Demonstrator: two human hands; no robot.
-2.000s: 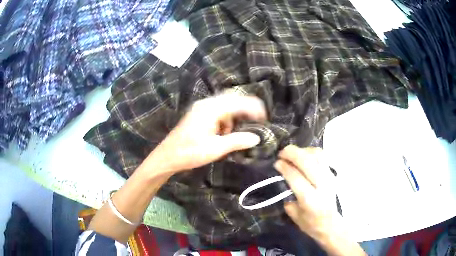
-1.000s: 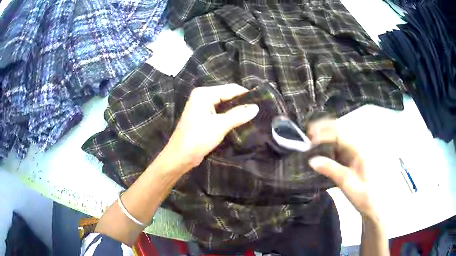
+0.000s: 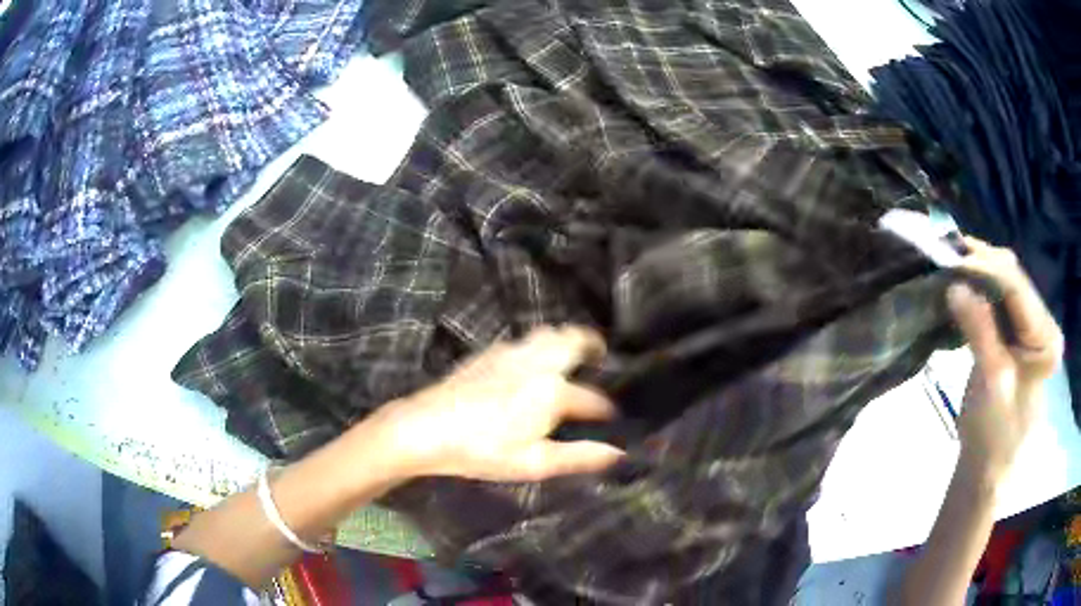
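Note:
A dark brown plaid garment [image 3: 344, 278] covers the middle of the white table. My right hand [image 3: 1002, 337] is raised at the right and grips an edge of the garment, stretching it out to the right. A blurred white loop [image 3: 922, 237] shows beside my right fingers. My left hand [image 3: 522, 414] lies over the garment in the middle, fingers apart, with no cloth clearly pinched. Thread snips [image 3: 940, 400] lie on the table at the right, partly hidden by my right hand and the cloth.
A blue-white plaid pile [image 3: 178, 107] lies at the upper left. A navy-black pile [image 3: 990, 118] lies at the upper right. The table's worn yellow-green rim [image 3: 119, 471] curves along the lower left. A red thing shows beyond the table at the lower right.
My right hand has moved right and up, pulling the garment edge and white loop with it. My left hand has let go of the cloth edge and moved lower.

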